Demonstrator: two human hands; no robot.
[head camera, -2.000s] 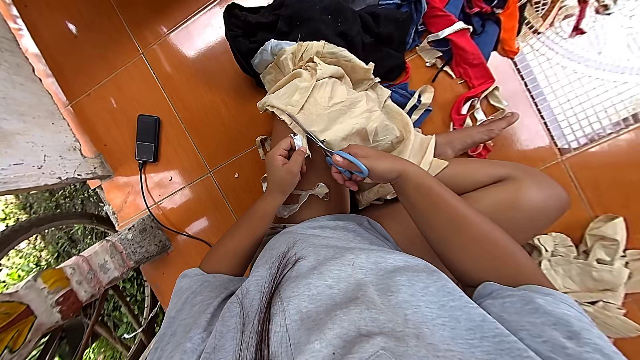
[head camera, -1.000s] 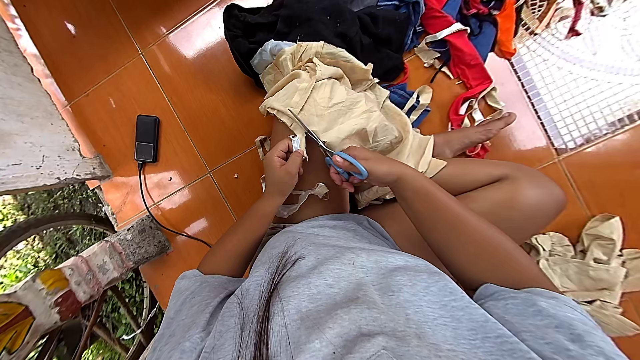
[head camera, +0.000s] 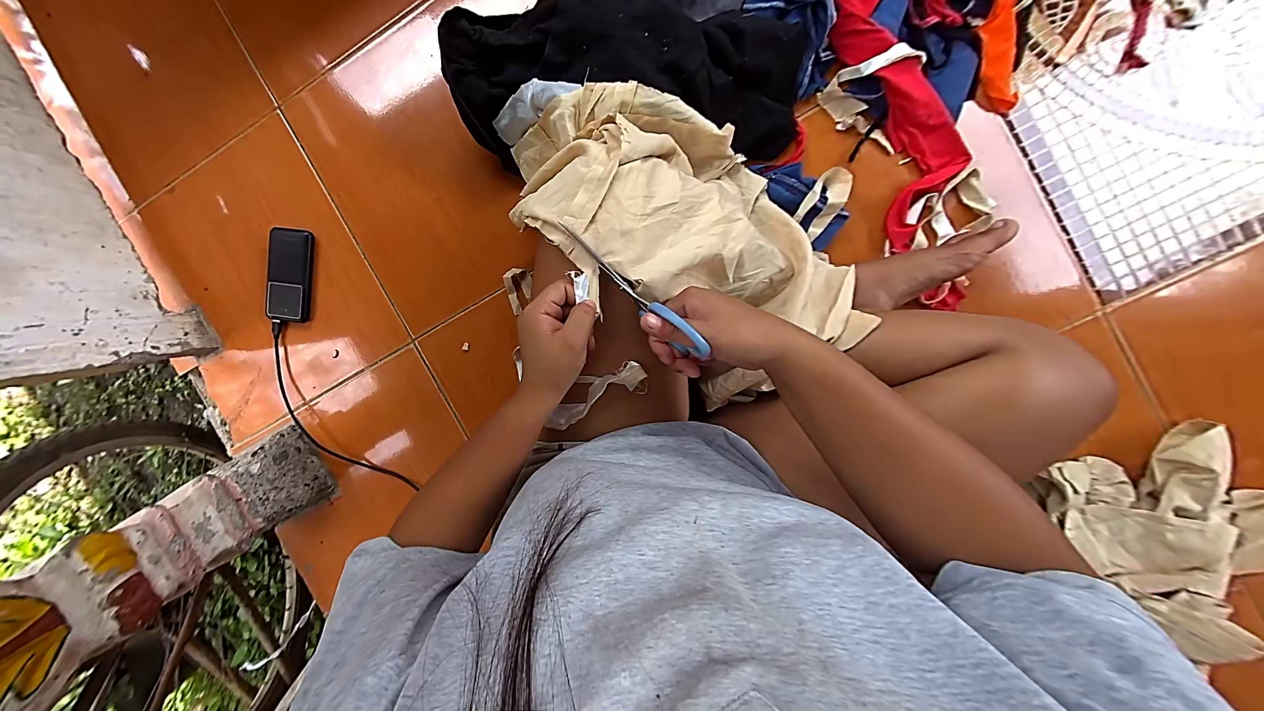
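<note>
My right hand (head camera: 713, 331) grips the blue handles of a pair of scissors (head camera: 624, 286), whose narrow blades point up and left over my thigh. In my left hand (head camera: 555, 336) a small whitish scrap (head camera: 582, 287) is pinched between thumb and fingers, just left of the blades. Cream cloth (head camera: 662, 207) lies bunched over my leg, its lower left edge close to the scissor tips. A thin pale strip of fabric (head camera: 600, 387) rests on my thigh below the left hand. Whether the blades touch any cloth cannot be told.
Black cloth (head camera: 632, 49) lies beyond the cream cloth, with red fabric (head camera: 913, 118) and blue pieces at its right. A white grid surface (head camera: 1136, 148) is at upper right. More cream cloth (head camera: 1155, 533) lies at lower right. A black power bank (head camera: 289, 275) with a cable sits on the tiles.
The scissor blades, parted in the frame from one second ago, now look closer together. Both hands stay in nearly the same place.
</note>
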